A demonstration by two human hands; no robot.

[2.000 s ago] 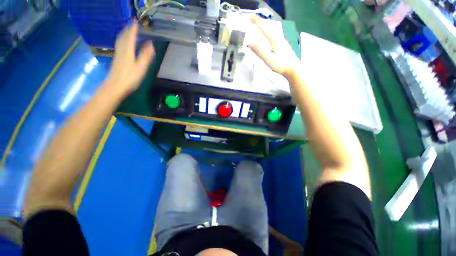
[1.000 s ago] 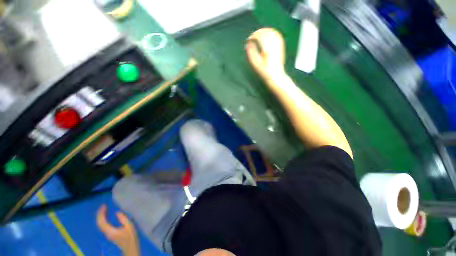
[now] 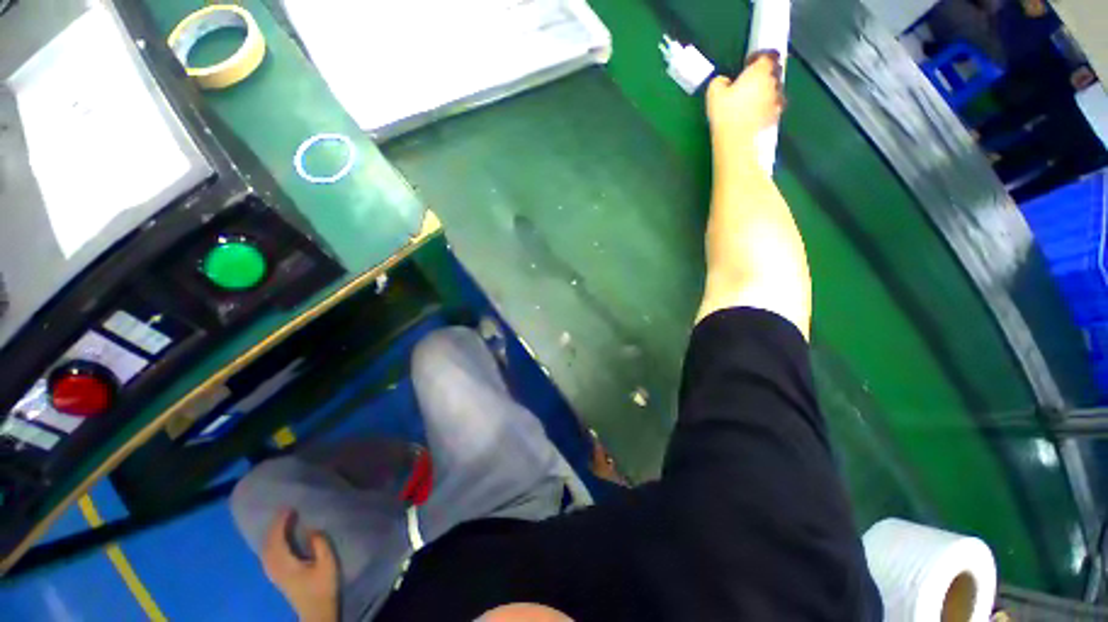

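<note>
My right hand [image 3: 746, 100] is at the top right over the green conveyor belt [image 3: 851, 292], its fingers closed around a long white strip [image 3: 770, 22]. The strip shows above and below the hand. A small white plastic part [image 3: 688, 66] with thin pins lies on the belt just left of the hand, not touching it. My left hand [image 3: 300, 571] is low at the left by my thigh, fingers apart, and no object shows in it.
The press's black panel has a green button [image 3: 233, 263] and a red button [image 3: 82, 390]. A tape roll [image 3: 219, 49], a white ring [image 3: 326, 158] and a white tray [image 3: 450, 55] lie beside it. A white roll [image 3: 911, 571] stands at bottom right. A metal edge [image 3: 936, 231] borders the belt.
The view has swung from the machine to the right. My right hand has left the machine, reached the belt and closed on the strip. My left hand has dropped to my thigh.
</note>
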